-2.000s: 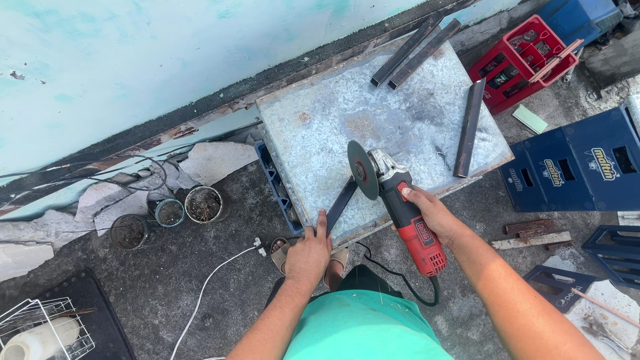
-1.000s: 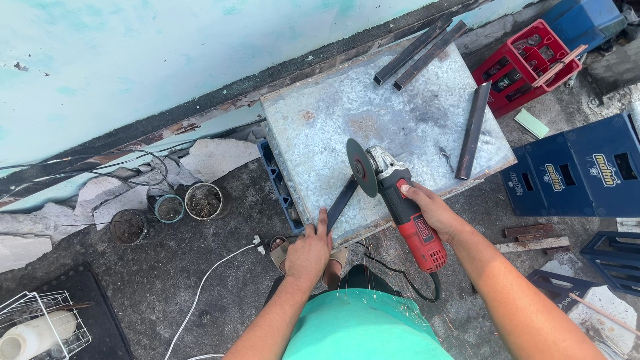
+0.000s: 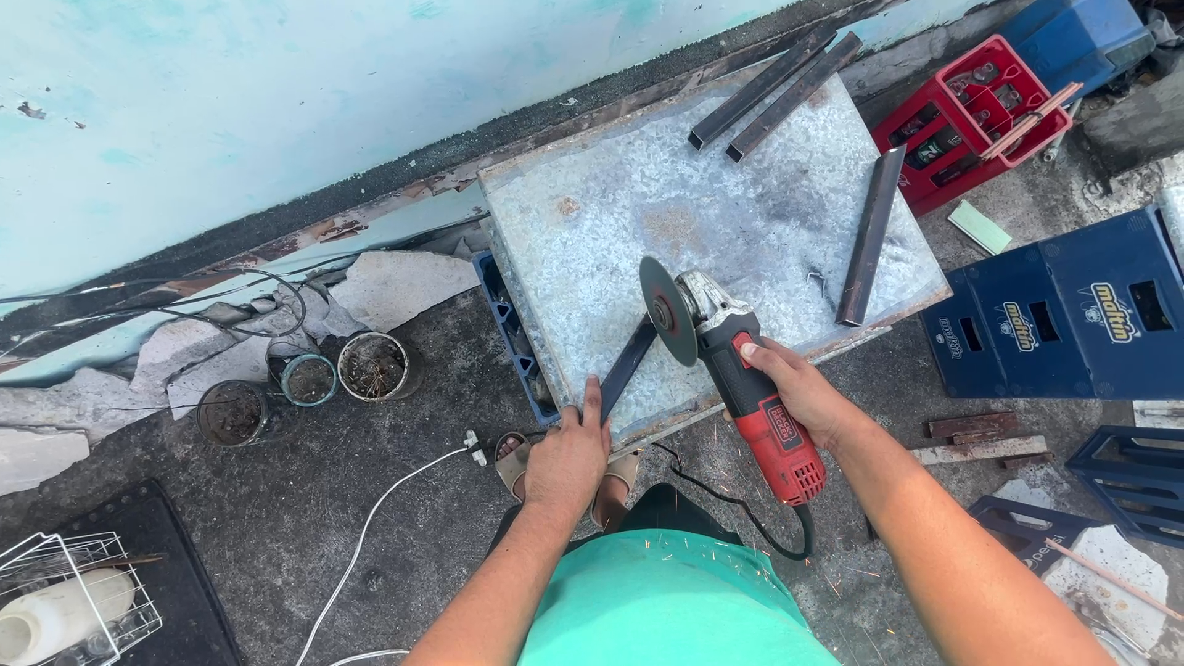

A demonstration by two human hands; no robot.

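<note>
My right hand (image 3: pixel 797 388) grips a red and black Black+Decker angle grinder (image 3: pixel 760 398), a finger or thumb at its red switch. The grinder's disc (image 3: pixel 668 311) stands upright at the far end of a dark metal tube (image 3: pixel 629 366). My left hand (image 3: pixel 575 453) holds that tube's near end down on a sheet-metal-topped table (image 3: pixel 610 231). Orange sparks fly down past my green shirt. Two more square metal tubes (image 3: pixel 763 88) (image 3: pixel 795 95) lie at the table's far edge, and another dark metal length (image 3: pixel 871 236) lies on its right side.
A red bottle crate (image 3: pixel 971 120) and blue crates (image 3: pixel 1064 310) stand on the right. Plant pots (image 3: pixel 375 365) line the wall at left. A white cord (image 3: pixel 365 536) crosses the floor by my sandalled feet. The grinder's black cable (image 3: pixel 740 504) hangs close to my legs.
Sparks show now and one second ago, but none are plain two seconds ago. Both hands keep nearly the same places on the grinder and the tube.
</note>
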